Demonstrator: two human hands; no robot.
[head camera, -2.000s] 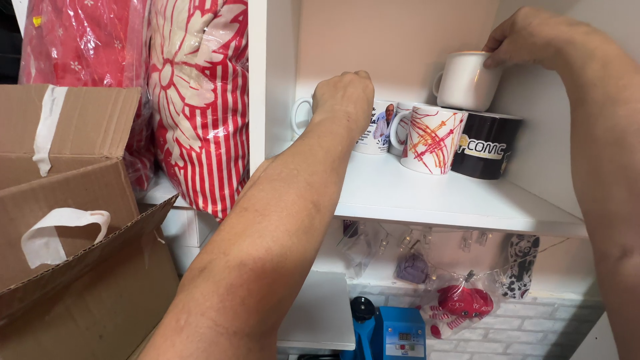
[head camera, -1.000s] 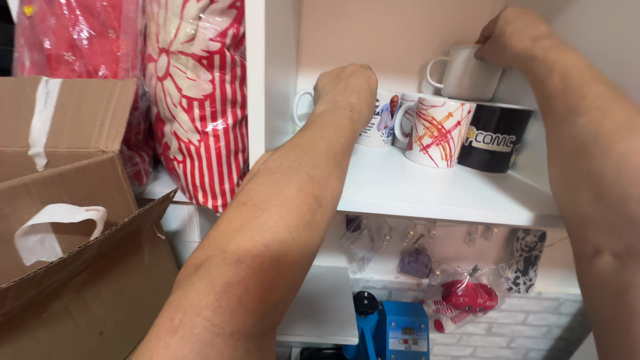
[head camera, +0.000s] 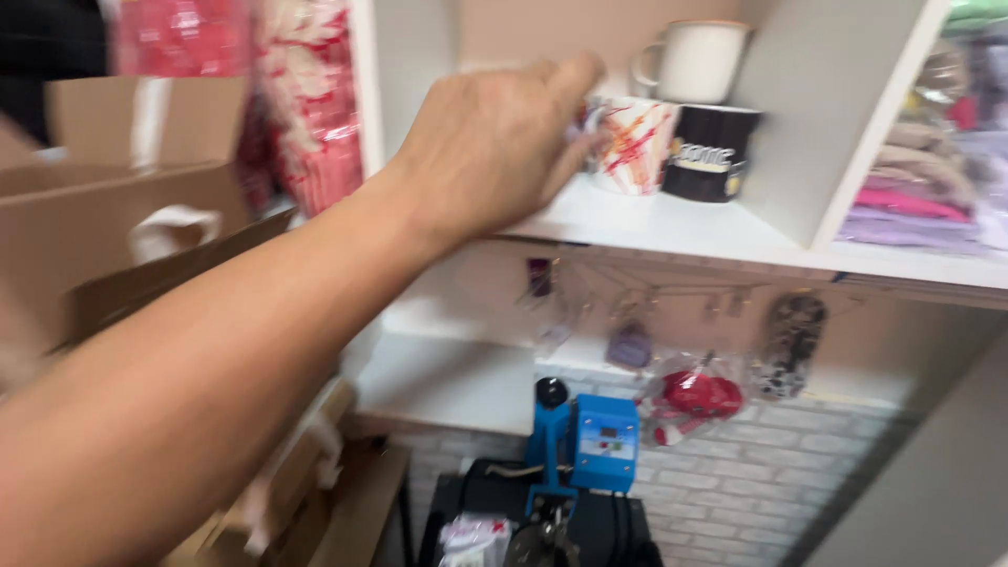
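My left hand (head camera: 504, 142) is blurred in front of the white shelf, its fingers apart near the mugs, with nothing seen in it. It hides the left part of the shelf. Just right of it stands a white mug with red and orange streaks (head camera: 634, 146), and beside that a black mug with lettering (head camera: 709, 153). A plain white mug (head camera: 701, 63), its handle to the left, rests on top of these. My right hand is out of view.
Open cardboard boxes (head camera: 181, 185) stand at the left, by a red and white plastic-wrapped cushion (head camera: 311, 102). Folded clothes (head camera: 913, 189) fill the compartment at right. Below the shelf (head camera: 685, 224) hang bagged trinkets (head camera: 701, 394) above a blue heat press (head camera: 602, 441).
My right hand has let go of the plain white mug and left the view. My left hand has moved right, towards the streaked mug. The view has shifted to the right and down.
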